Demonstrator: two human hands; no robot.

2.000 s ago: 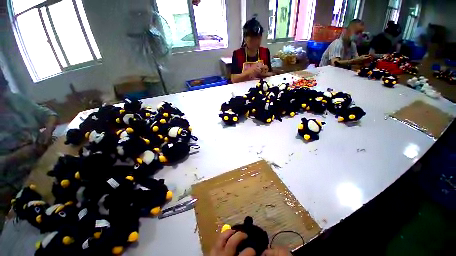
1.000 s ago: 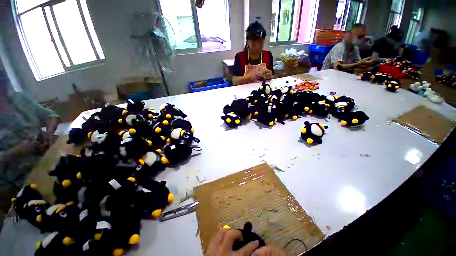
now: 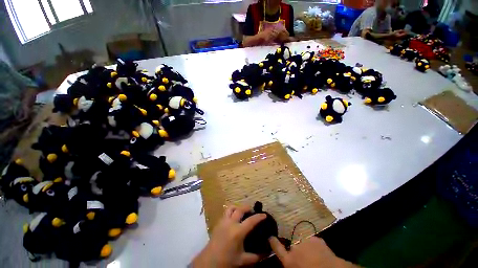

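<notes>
A black plush penguin (image 3: 260, 231) is held over the near part of the corrugated cardboard pad (image 3: 246, 172). My left hand (image 3: 225, 238) grips it from the left, thumb on top. My right hand (image 3: 306, 254) touches its lower right side with an extended index finger. A dark thread (image 3: 304, 222) loops on the cardboard above my right hand. I cannot make out a needle or a seam opening. Silver thread snips (image 3: 181, 189) lie left of the pad, their left end close to the left pile.
A large penguin pile (image 3: 99, 172) covers the left side of the white table (image 3: 251, 123). A far pile (image 3: 301, 73) and a lone penguin (image 3: 334, 109) lie beyond the pad. Another cardboard pad (image 3: 451, 110) lies far right. A person (image 3: 268, 26) sits across; others sit far right.
The view has tilted downward, so the scene sits higher in the picture. More of both hands and the penguin now shows. My right index finger now extends onto the toy.
</notes>
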